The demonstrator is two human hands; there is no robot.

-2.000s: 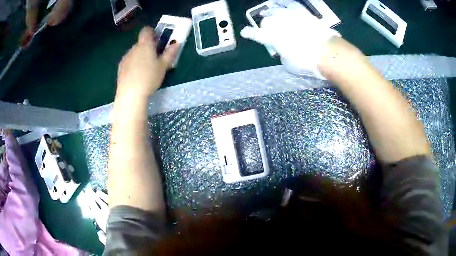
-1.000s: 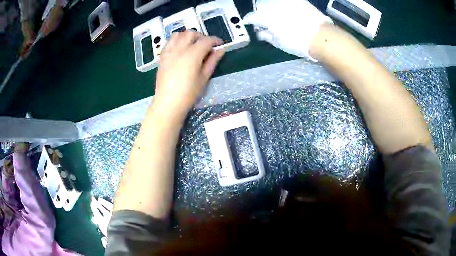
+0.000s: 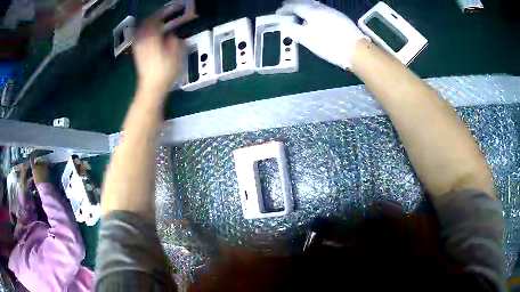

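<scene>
Three white front housings stand side by side in a row on the green belt: a left one (image 3: pixel 208 56), a middle one (image 3: pixel 247 45) and a right one (image 3: pixel 292 48), each with a window and black round hole. My left hand (image 3: pixel 155 57), bare and blurred, is at the row's left end; whether it grips anything is unclear. My right hand (image 3: pixel 325 29), in a white glove, is at the top of the right housing; its fingertips are near the housing's upper edge and its grip is unclear. Another housing (image 3: pixel 264 212) lies on the bubble wrap mat (image 3: pixel 348 171).
One housing (image 3: pixel 415 40) lies tilted on the belt (image 3: pixel 319 80) at right, others at upper left (image 3: pixel 123 35). Clear tape (image 3: pixel 228 117) lines the mat's far edge. A person in pink (image 3: pixel 48 239) is at left, near a white part with dark fittings (image 3: pixel 77 191).
My left hand has moved left off the row, uncovering the housings. The row now stands straighter and further right. My right hand has shifted slightly left. The view has shifted slightly.
</scene>
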